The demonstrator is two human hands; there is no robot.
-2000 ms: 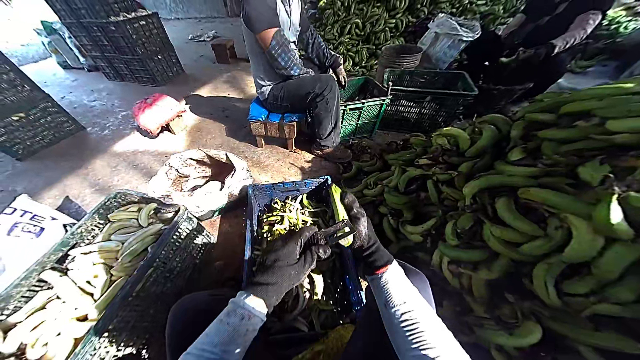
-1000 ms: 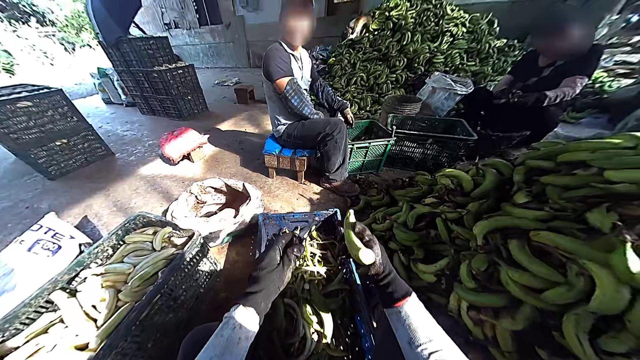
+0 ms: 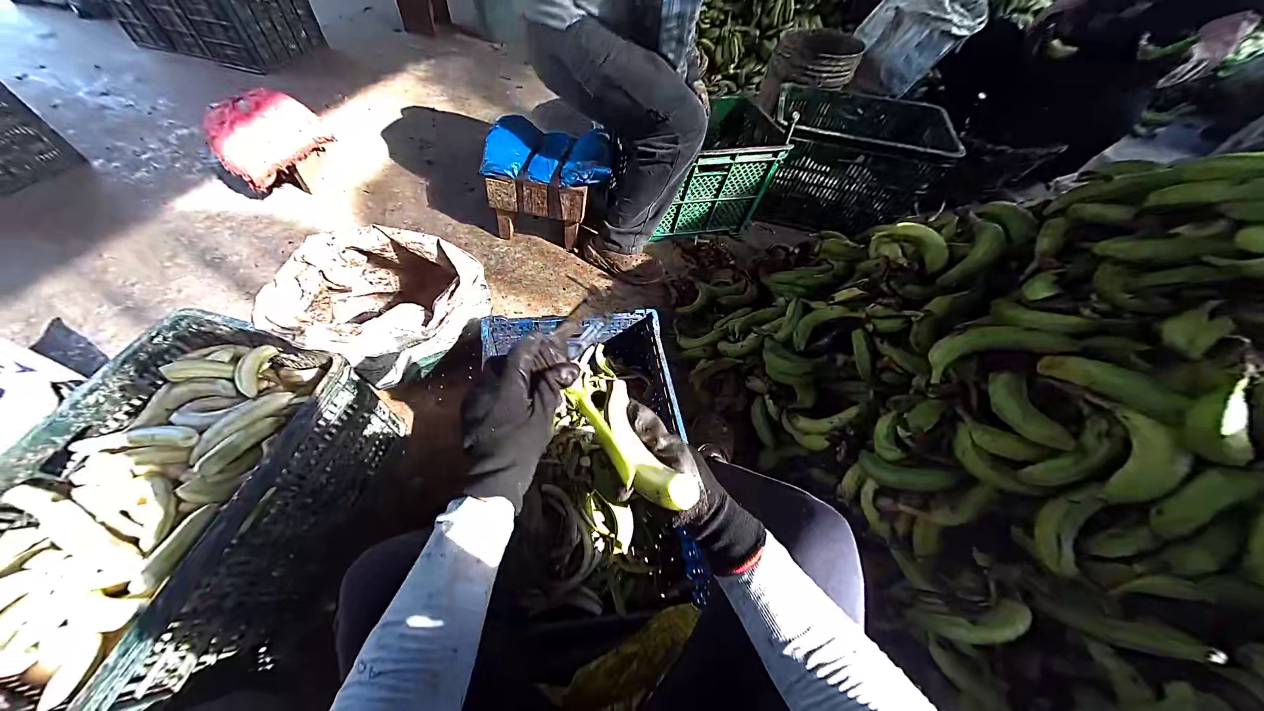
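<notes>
My right hand, in a dark glove, grips a partly peeled green plantain, its pale cut end facing me. My left hand, also gloved, has its fingers curled at the plantain's far end. A thin blurred thing extends from its fingertips; whether it is a blade or a peel strip I cannot tell. Both hands are over a blue plastic crate holding peels. To the left, a dark green crate holds peeled plantains. Unpeeled green plantains are heaped on the right.
An open woven sack stands beyond the left crate. Ahead, a person sits by a wooden stool with blue covering. Green crates and a bucket are behind. A red sack rests on a low support.
My left hand, apart from the plantain one second ago, is now at its far end. The plantain has gone from nearly upright to slanting toward me. The view has tipped down.
</notes>
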